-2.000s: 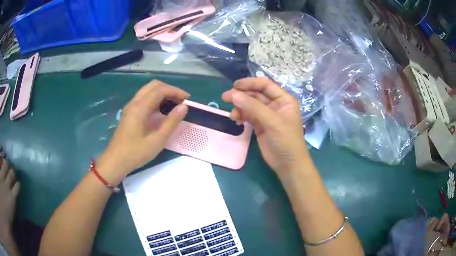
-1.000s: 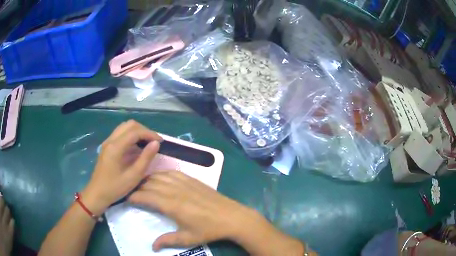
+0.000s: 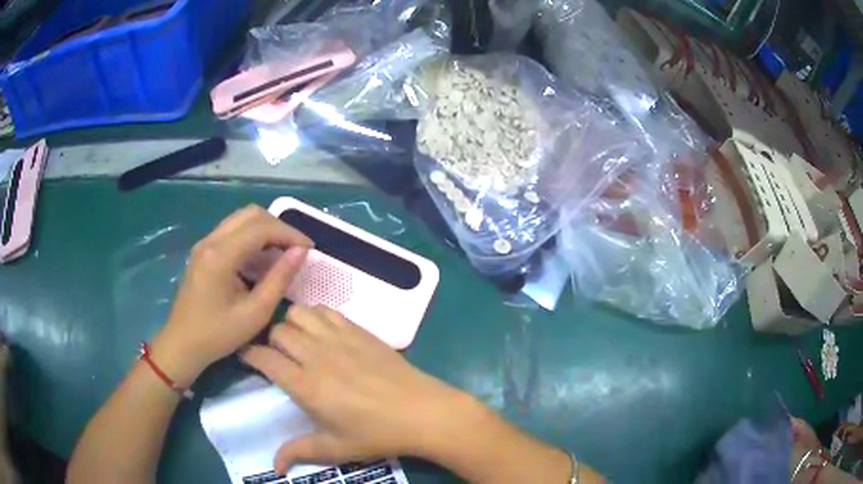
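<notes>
A pink front cover [image 3: 378,314] with a black window strip [image 3: 355,250] in its slot lies on the green bench, dotted grille facing up. My left hand [image 3: 237,274] is at the cover's left end, thumb and forefinger close together; whether they hold anything is hidden. My right hand [image 3: 355,378] is palm down, its fingertips at the cover's lower left edge and its thumb over the label sheet [image 3: 248,430]. The white sheet has rows of black labels at its near end and is partly hidden under my right hand. I cannot tell what my right fingers hold.
A loose black strip [image 3: 172,164] lies on the pale rail [image 3: 85,163]. A blue bin [image 3: 114,80], pink covers [image 3: 284,85] and a bag of off-white parts [image 3: 483,128] are behind. Clear bags [image 3: 653,246] and beige boxes [image 3: 800,284] are right. Another person's hand [image 3: 809,454] shows lower right.
My right hand has come down from above the cover's right end to its lower left edge, over the label sheet. Since the last frame, more of the cover and its grille shows.
</notes>
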